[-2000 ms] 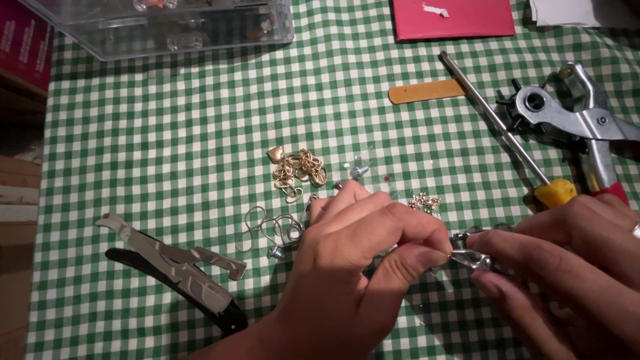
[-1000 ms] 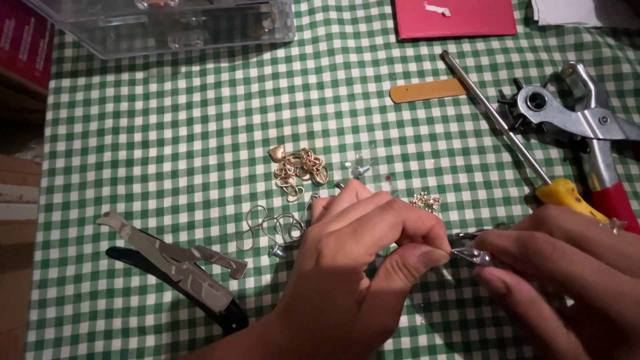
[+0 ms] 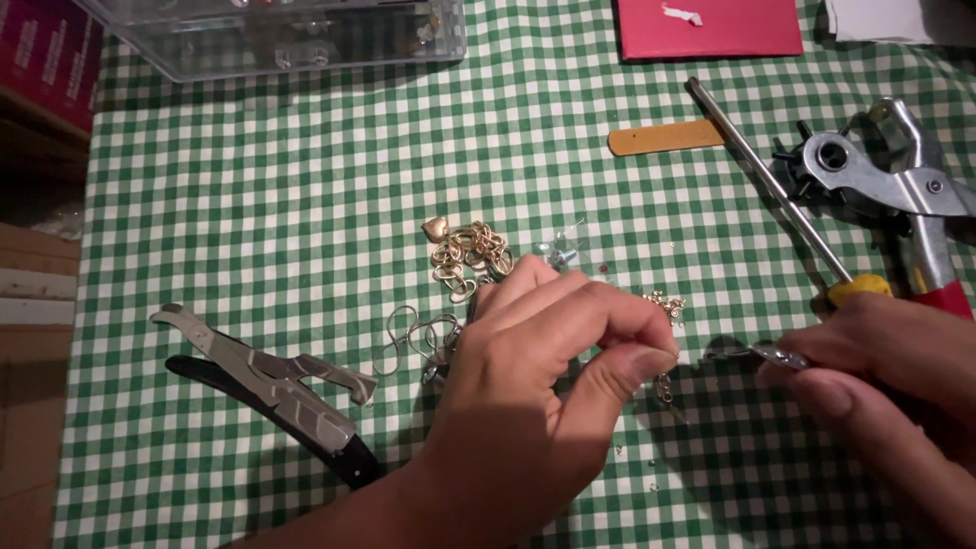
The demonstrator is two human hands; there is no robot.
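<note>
My left hand (image 3: 549,358) pinches the end of a short, fine chain (image 3: 666,389) between thumb and forefinger; the chain hangs below the fingertips. To its right, my right hand (image 3: 877,366) grips a small shiny metal tool (image 3: 779,356), perhaps tweezers or fine pliers, whose tip points left, apart from the chain. Behind my left hand lie a gold chain (image 3: 476,252) with a heart charm (image 3: 436,229) and a thin silver chain (image 3: 400,335), partly covered by the hand. A little heap of small gold-coloured findings (image 3: 665,303) sits just beyond my left fingertips.
A multi-tool with black handle (image 3: 282,381) lies at left. At right are a revolving leather punch (image 3: 900,183), a yellow-handled screwdriver (image 3: 770,183) and a tan strip (image 3: 663,138). A clear plastic box (image 3: 320,57), a red card (image 3: 709,38) and white paper (image 3: 900,21) stand at the back.
My right hand and the metal tool have moved right, away from my left fingertips, where they were close together before. The hanging chain now shows more plainly.
</note>
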